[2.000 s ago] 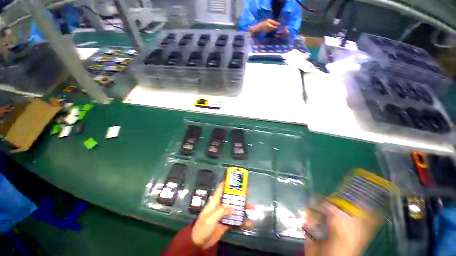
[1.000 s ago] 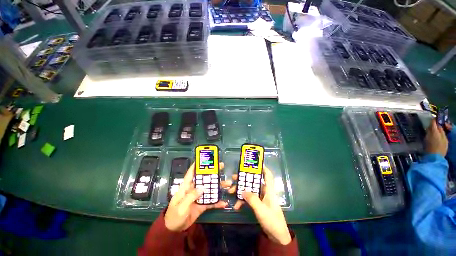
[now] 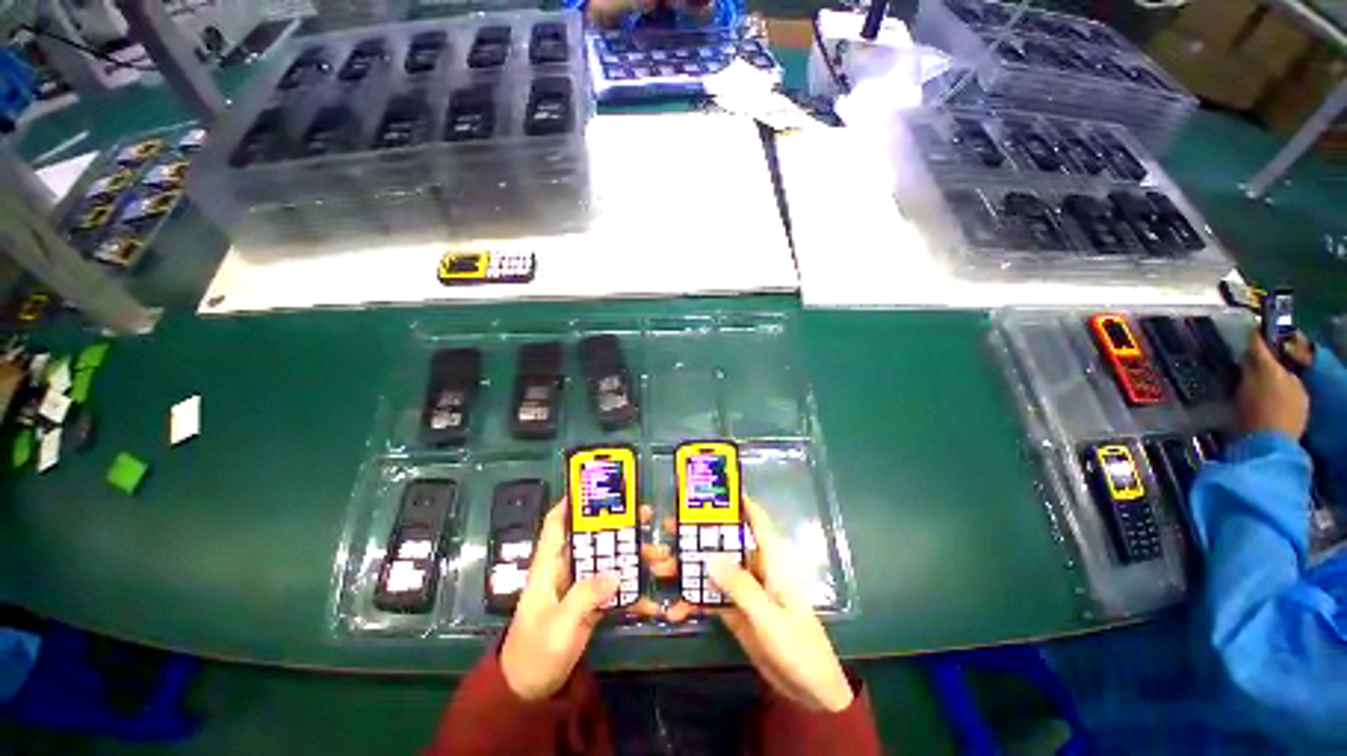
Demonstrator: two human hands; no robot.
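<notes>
My left hand holds a yellow-framed keypad phone, upright with its lit screen facing me. My right hand holds a second yellow-framed keypad phone beside it, also with a lit screen. My thumbs rest on the lower keys of both phones. Both phones are over a clear blister tray. Several black phones lie back up in its pockets, three in the far row and two in the near row. The near phone beside my left hand is partly hidden by it.
Stacked filled trays stand at the back left and back right on white boards. A yellow-framed phone lies on the left board. Green and white pieces lie at left. At right, a neighbour's blue sleeve is beside another phone tray.
Two seconds ago my right hand was blurred at the right with its phone. Both phones are now side by side. Since one second ago, the phones have shifted slightly down and left in view.
</notes>
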